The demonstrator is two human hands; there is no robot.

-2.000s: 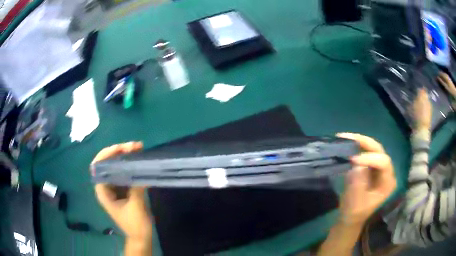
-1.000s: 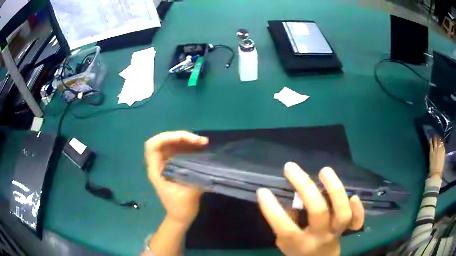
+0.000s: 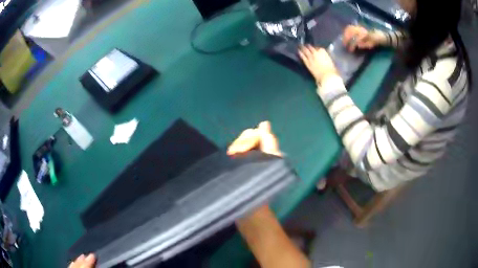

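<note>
The closed laptop (image 3: pixel 183 209) is a thick grey-black slab with layered edges, blurred. It is tilted, with its left end low and its right end higher in view, over the black mat (image 3: pixel 157 162). My right hand (image 3: pixel 257 141) grips its right end, fingers over the far side and forearm below. My left hand (image 3: pixel 83 260) is at its lower left end, mostly cut off by the bottom edge; only fingertips show against the laptop.
A white bottle (image 3: pixel 78 132), pen tray (image 3: pixel 44 162), white wipe (image 3: pixel 124 131) and black pad with pale top (image 3: pixel 118 78) lie beyond the mat. At the right, a person in a striped sleeve (image 3: pixel 351 120) handles a film-covered laptop (image 3: pixel 335 39). White paper (image 3: pixel 30 201) lies left.
The view has swung right, showing more of the other person. The laptop now slants up to the right. My right hand has moved from the laptop's near edge to its right end.
</note>
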